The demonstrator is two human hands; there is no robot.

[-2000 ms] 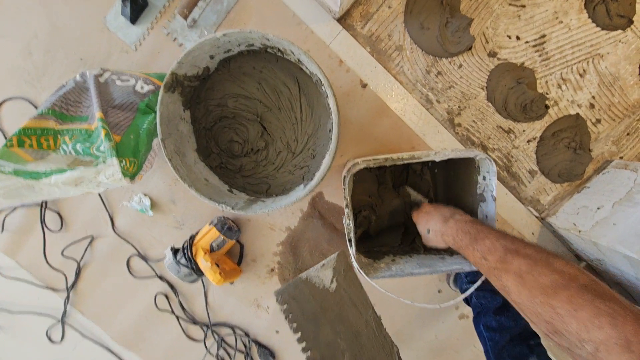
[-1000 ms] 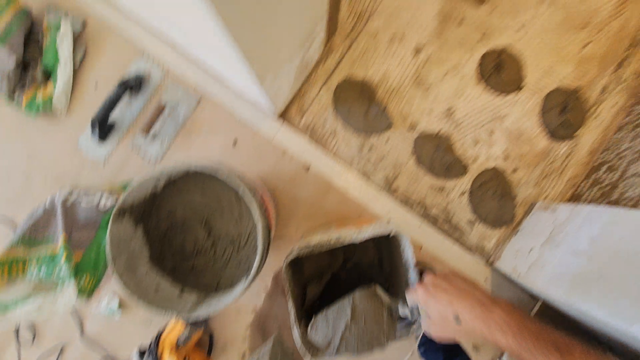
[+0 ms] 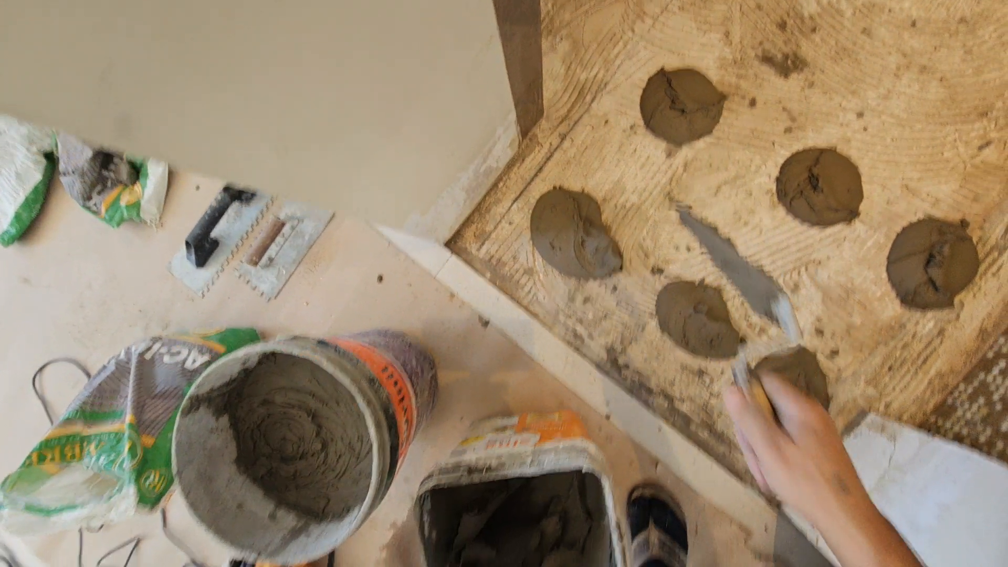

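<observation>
My right hand grips the handle of a trowel, whose mortar-smeared blade is over the ridged floor bed between dabs of grey mortar. One mortar dab lies just beyond my fingers, partly covered by the hand and handle. Another mortar dab is left of the blade, with several more around it. The square bucket, dark with mortar inside, stands at the bottom middle. Left of it is a round bucket holding mixed mortar. My left hand is out of view.
Two notched trowels, one black-handled and one brown-handled, lie on the floor paper. Bags are at the left. A large pale panel fills the upper left. A white block edge and a shoe are low down.
My right hand has moved from the square bucket to over the mortar-dabbed floor, holding the trowel. The view has shifted towards that floor.
</observation>
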